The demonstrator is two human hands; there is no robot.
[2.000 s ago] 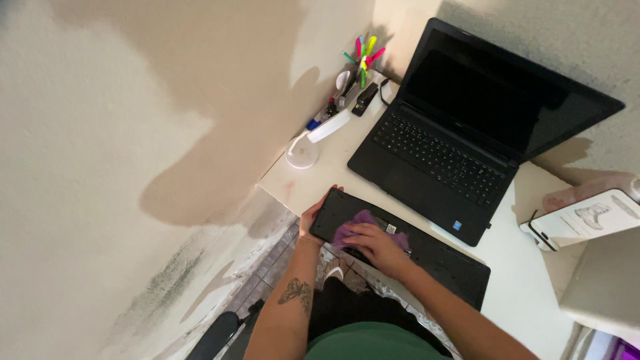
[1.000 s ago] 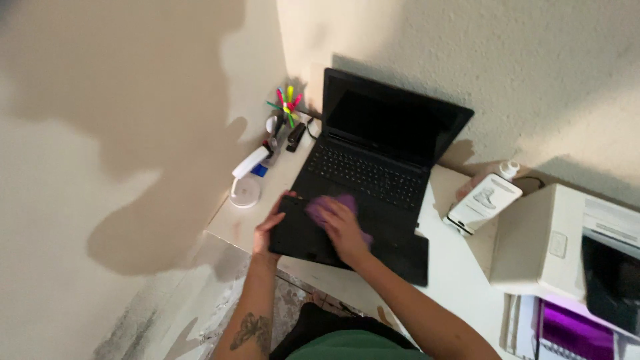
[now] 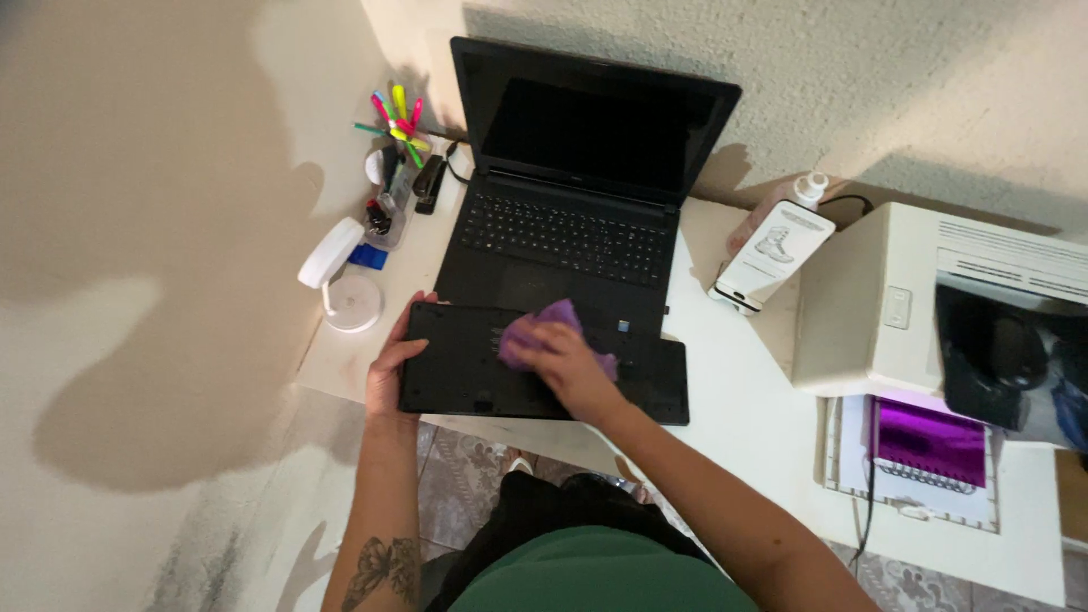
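Note:
A black keyboard [image 3: 459, 361], its underside facing up, lies in front of an open black laptop [image 3: 552, 285] and overlaps the laptop's front edge. My left hand [image 3: 393, 361] grips the keyboard's left end, thumb on top and fingers at the far edge. With my right hand [image 3: 571, 365] I press a crumpled purple cloth [image 3: 557, 316] against the middle of the keyboard's underside. The laptop's screen is dark.
On the left stand a white lamp [image 3: 353, 302], a stapler [image 3: 429, 183] and a clear organizer [image 3: 391, 212] with highlighters. A pump bottle [image 3: 812, 189], a white card stand [image 3: 769, 255], a beige printer [image 3: 901, 297] and a purple notebook [image 3: 931, 442] are on the right.
The view has shifted, showing more of the desk's right side. The keyboard has come to overlap the laptop's front, where two seconds ago it was apart from it. Both hands have stayed on the keyboard and cloth.

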